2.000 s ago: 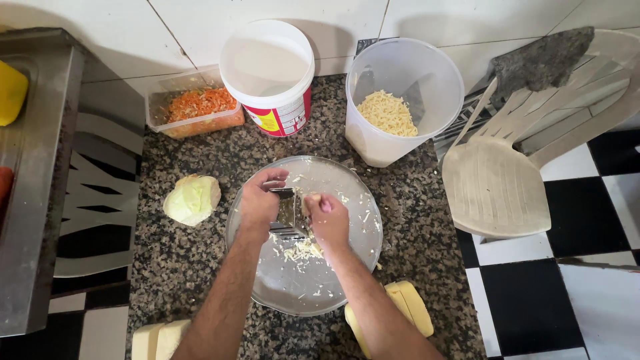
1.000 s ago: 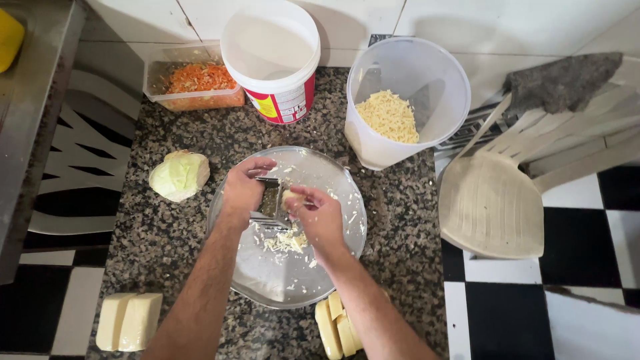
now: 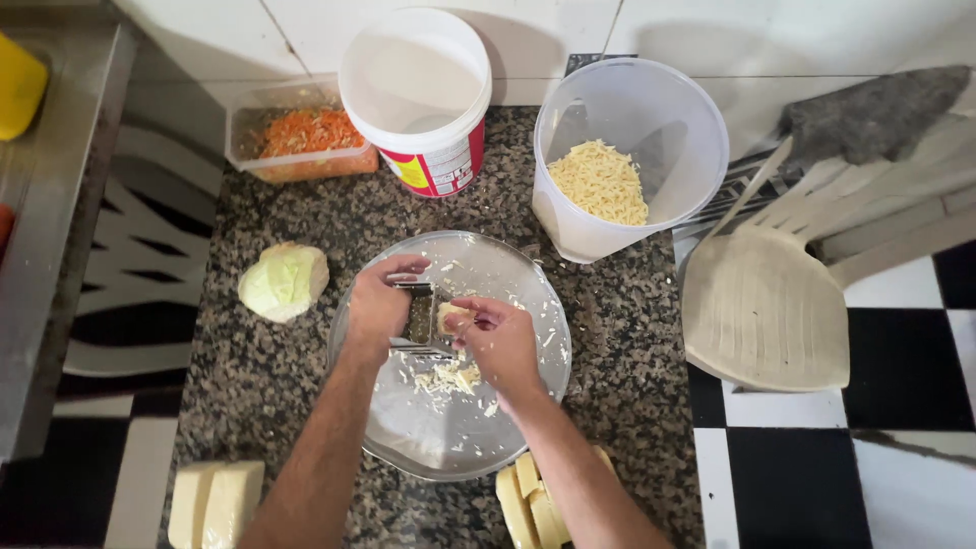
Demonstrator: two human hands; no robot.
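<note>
My left hand (image 3: 381, 305) grips a metal box grater (image 3: 419, 316) that stands on a round metal tray (image 3: 457, 450). Against the grater's right face, my right hand (image 3: 499, 335) presses a small piece of cheese (image 3: 451, 316) between its fingers. Grated cheese (image 3: 446, 377) lies in a small heap just below the grater, and shreds are scattered over the tray. Blocks of cheese (image 3: 518, 507) lie partly under my right forearm. Two more pale blocks (image 3: 217, 503) sit at the lower left.
Behind the tray stand a tub of grated carrot (image 3: 313, 133), a white bucket (image 3: 415, 76) and a tall plastic container (image 3: 557, 202) of grated cheese (image 3: 600, 183). A cut cabbage (image 3: 284, 282) lies left on the granite counter. A plastic chair (image 3: 766, 313) is at the right, a metal sink edge (image 3: 69, 229) at the left.
Both hands stay at the grater over the tray, the right one still holding the cheese piece against or close to its face. The view has shifted slightly.
</note>
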